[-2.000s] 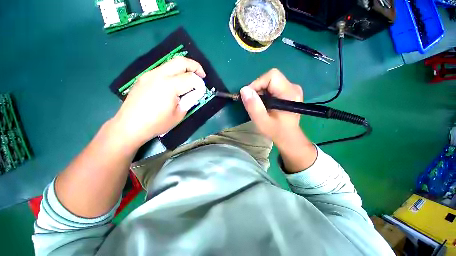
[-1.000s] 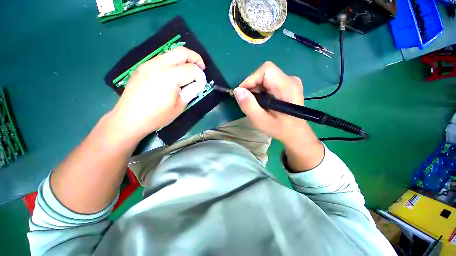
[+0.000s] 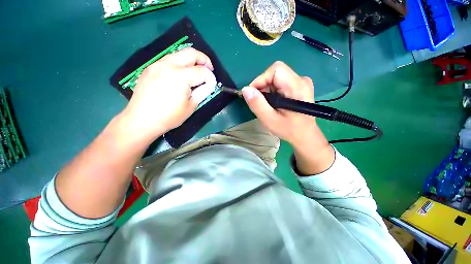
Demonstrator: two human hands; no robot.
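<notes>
A green PCB panel lies on a black pad, mostly hidden under my left hand. My left hand rests over the panel with fingers bent and white coverings on thumb and fingertip. Any solder wire in its fingers is too thin or hidden to tell. My right hand holds the black soldering iron like a pen. The iron's metal tip points left and is at the panel's right edge, close to my left fingertips.
A round pot with greyish contents stands beyond the pad, tweezers right of it. The black soldering station and a blue bin are far right. Board stacks lie at the far side and left. The iron's cord loops at right.
The view has shifted, so the pad and pot sit slightly higher in the picture than two seconds ago. Both hands stay at the panel, and the iron's tip remains at its right edge.
</notes>
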